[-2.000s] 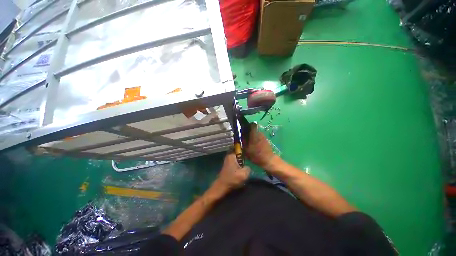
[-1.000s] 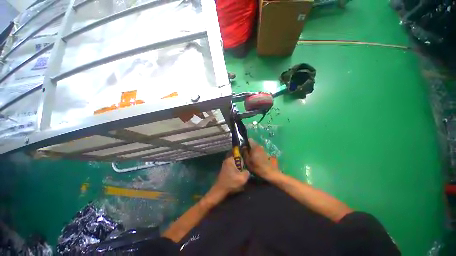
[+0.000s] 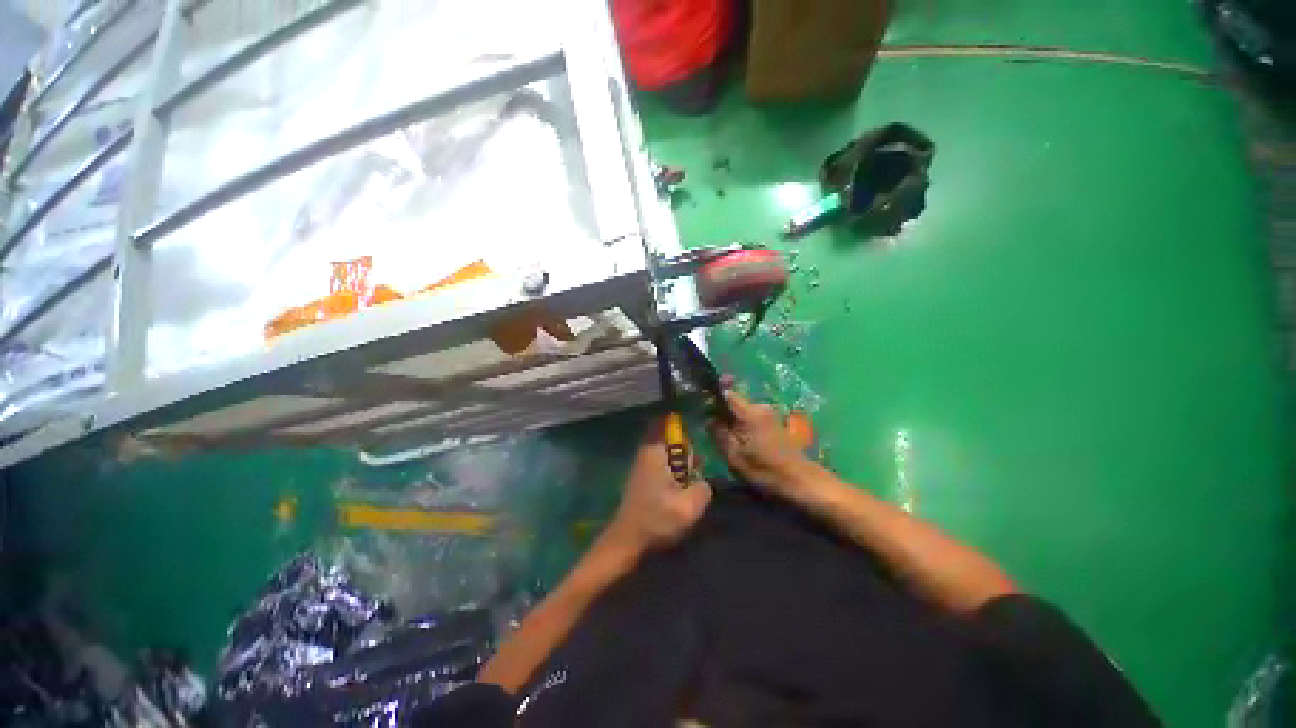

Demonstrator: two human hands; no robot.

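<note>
A caster with a dull red wheel [image 3: 743, 277] in a grey fork sits at the corner of the silver-grey barred trolley [image 3: 355, 330], which lies on its side. My left hand [image 3: 662, 491] is closed on the yellow-and-black handle of the pliers [image 3: 677, 438]; their dark jaws reach up to the frame corner below the caster. My right hand [image 3: 756, 438] is closed on a dark wrench [image 3: 702, 373] that slants up to the same corner. The tool tips and the fastener there are too blurred to tell apart.
A dark open bag [image 3: 884, 177] lies on the green floor with a light-blue tube [image 3: 814, 213] beside it. Small loose bits [image 3: 790, 336] are scattered right of the caster. A red bag [image 3: 674, 43] and a cardboard box [image 3: 814, 51] stand beyond. Black plastic-wrapped bundles [image 3: 306, 626] lie lower left.
The view has shifted, so the box and red bag sit higher in the picture. The wrench in my right hand has swung away from the pliers to the right. Both hands keep their hold.
</note>
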